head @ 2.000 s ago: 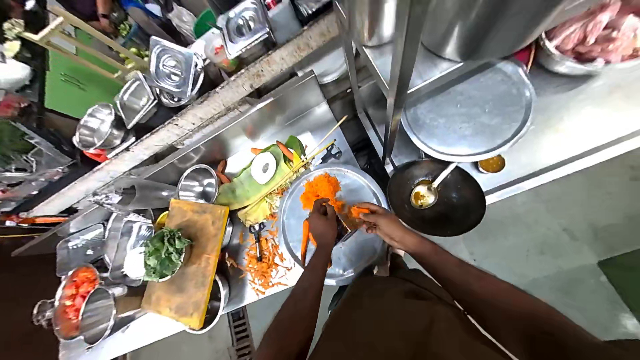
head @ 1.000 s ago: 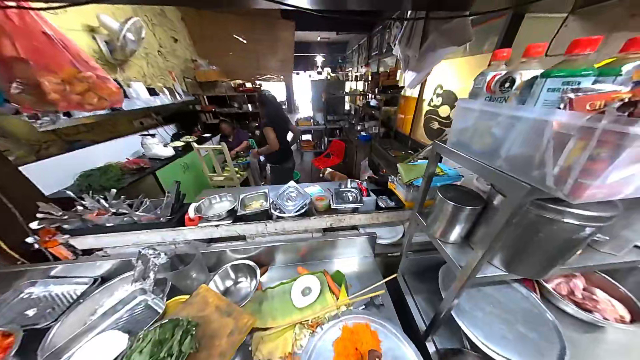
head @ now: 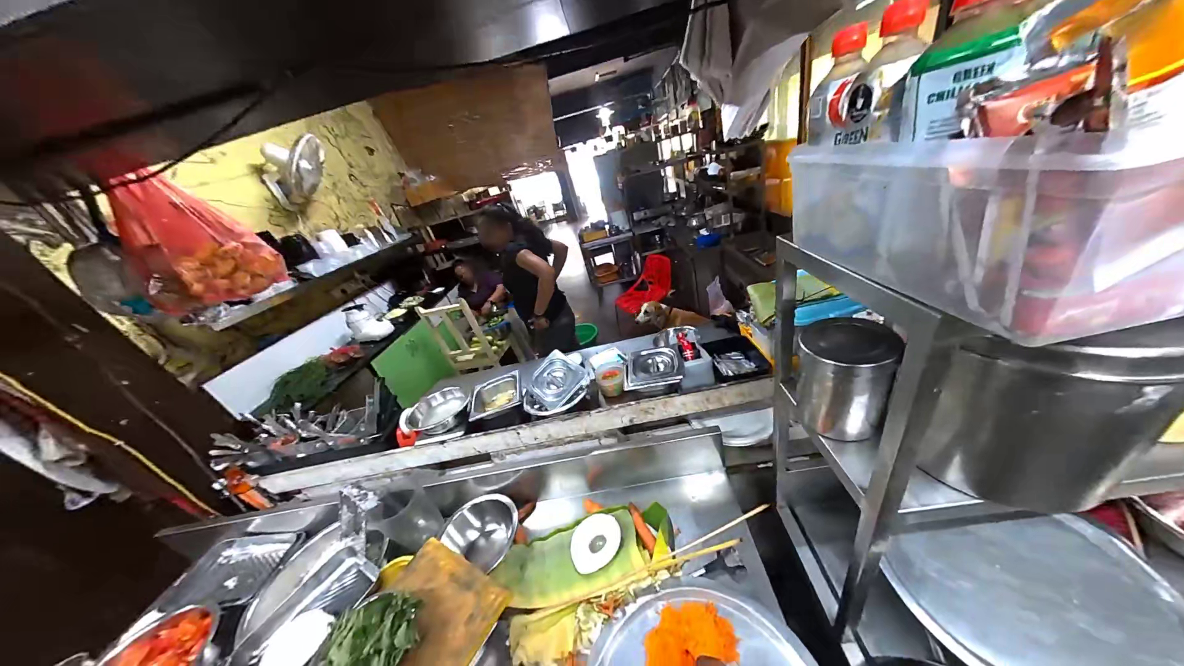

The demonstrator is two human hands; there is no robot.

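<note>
Grated carrot (head: pixel 692 633) lies heaped on a round metal tray (head: pixel 624 638) at the bottom of the head view. A dark bit, perhaps a fingertip, shows at the frame's lower edge against the carrot; which hand it belongs to, and what it holds, I cannot tell. Otherwise both my hands are out of view. Behind the tray, a banana leaf (head: pixel 541 569) bears a white ring-shaped item (head: pixel 596 544), with whole carrots (head: pixel 642 529) beside it. Leafy greens (head: pixel 375 631) lie by a worn cutting board (head: pixel 446 601), left of the leaf.
A steel rack (head: pixel 893 462) on the right holds a lidded pot (head: pixel 849 379) and a plastic bin (head: pixel 980 231) of bottles. Chopped red pieces (head: pixel 171 640) fill a bowl at lower left. Containers (head: pixel 558 381) line the ledge beyond. Farther back are two people and a dog (head: pixel 671 316).
The view has swung up from the worktop to the room. Two seconds ago both my hands were over the tray, with carrot at my right hand; now they are almost wholly below the frame.
</note>
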